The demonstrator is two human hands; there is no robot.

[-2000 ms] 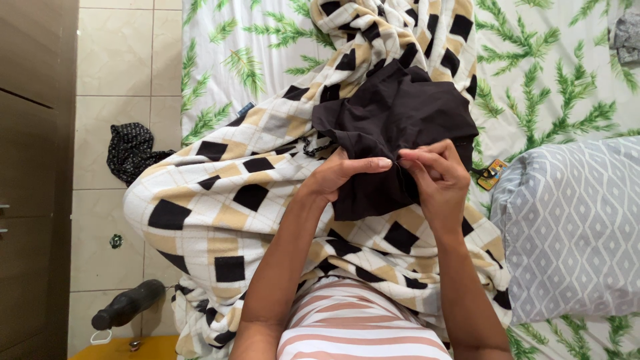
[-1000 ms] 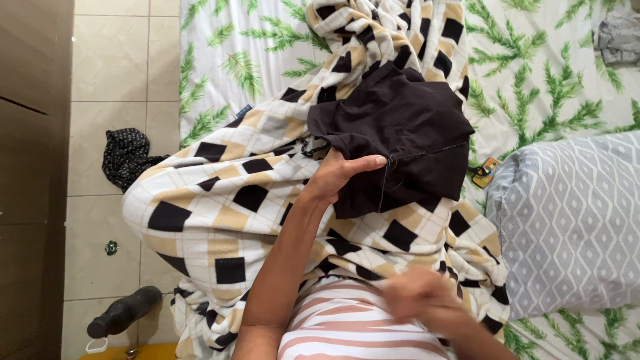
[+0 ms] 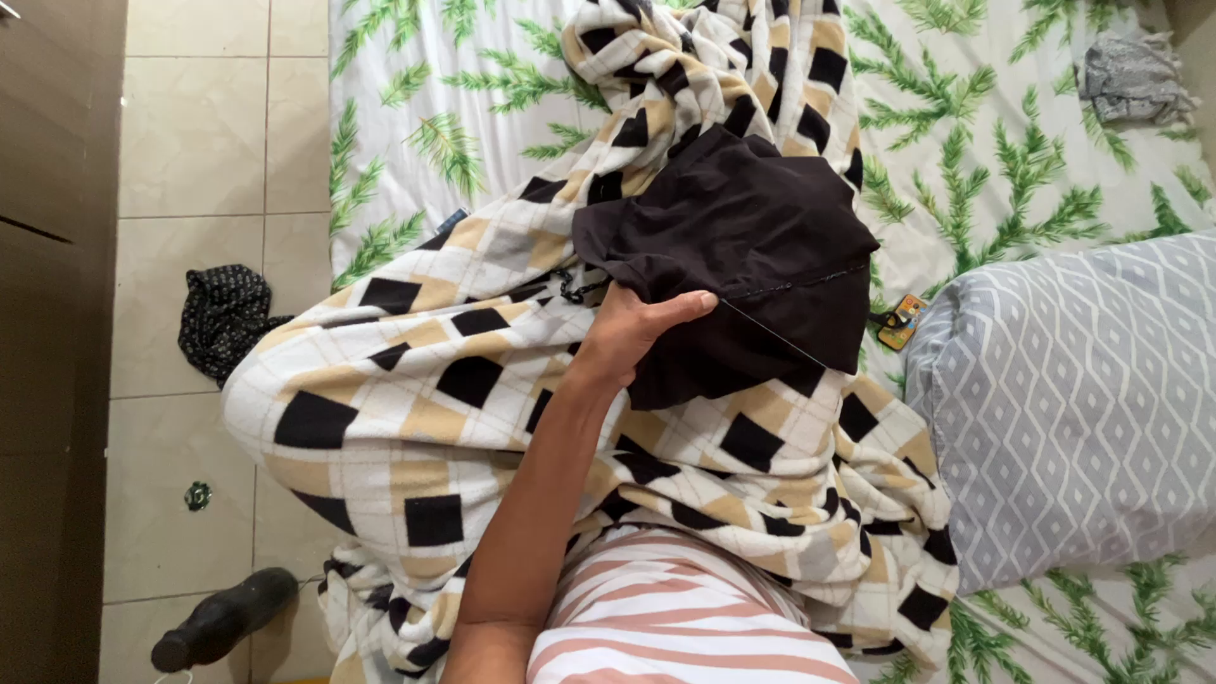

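My left hand (image 3: 641,328) grips the near left edge of a dark cloth (image 3: 750,228), its thumb on top and its fingers hidden under the fabric. A stitched seam crosses the cloth to the right of the thumb. From the thumb tip a thin thread (image 3: 774,333) runs taut down to the right, over the cloth's lower right edge. The cloth lies over a checkered blanket (image 3: 361,427) that covers my lap. My right hand is out of view.
A grey patterned pillow (image 3: 1073,408) lies on the leaf-print bed sheet (image 3: 950,171) at right, beside a small orange-and-black item (image 3: 901,321). On the tiled floor at left are a black patterned cloth (image 3: 223,318), a dark bottle (image 3: 228,617) and a small green object (image 3: 198,496).
My right hand was at the cloth beside my left thumb, then moved down towards my body, and is now out of view. My left hand has kept its hold. The thread now shows taut.
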